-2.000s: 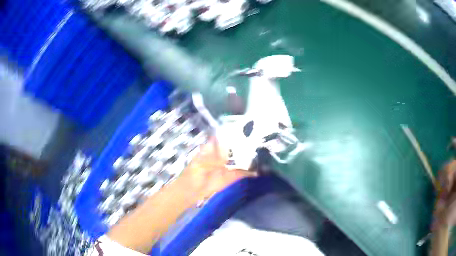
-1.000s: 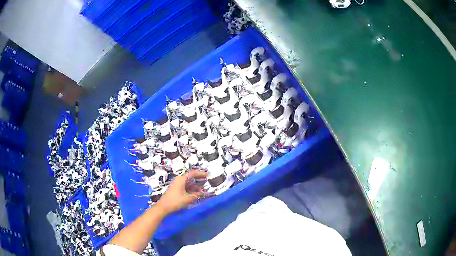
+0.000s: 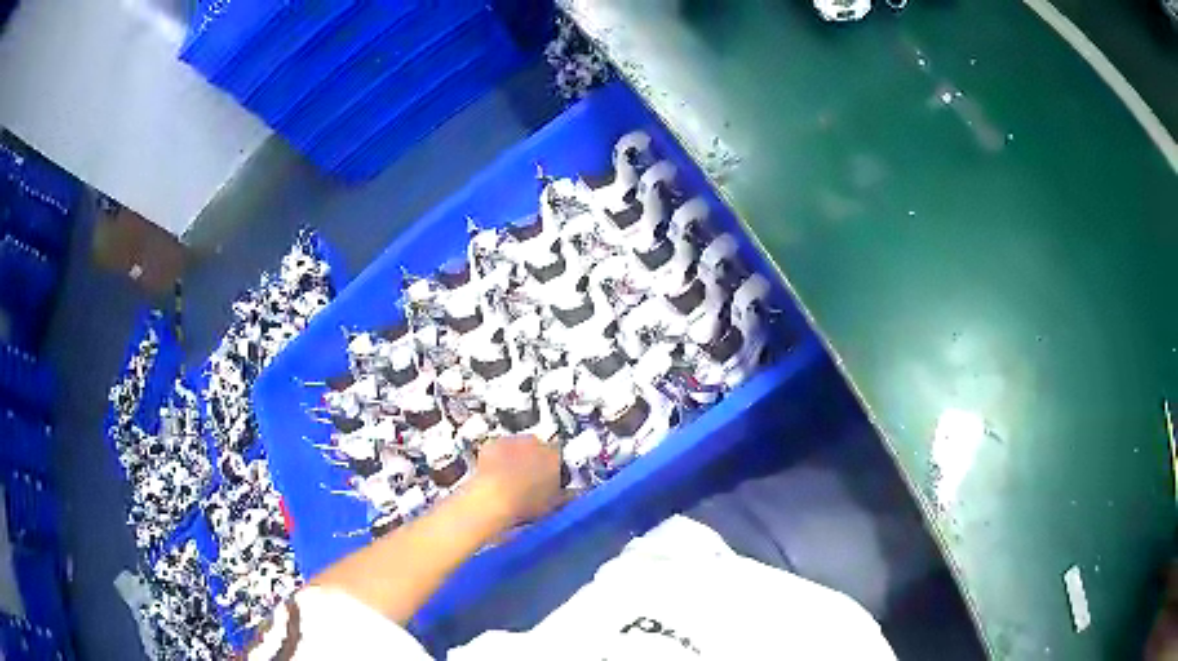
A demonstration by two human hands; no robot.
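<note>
White toy motorcycle bodies (image 3: 568, 304) with dark seat patches stand in tight slanting rows in a deep blue crate (image 3: 433, 245). My left hand (image 3: 523, 475) reaches in from the lower left over the near row. Its back faces up and its fingers are bent down among the bodies, so its fingertips and anything in them are hidden. A blurred brownish patch at the lower right edge may be part of my right hand, but it is too cut off to tell.
The green bench (image 3: 840, 168) lies right of the crate, with a white strip (image 3: 1077, 598) on it. More crates of jumbled white parts (image 3: 252, 375) stand at left. Stacked blue crates (image 3: 362, 78) and a white panel (image 3: 129, 103) are behind.
Two seconds ago my left hand held a white body over the bench. One second ago it was in the crate with fingers apart; now it is slightly further right with fingers lowered.
</note>
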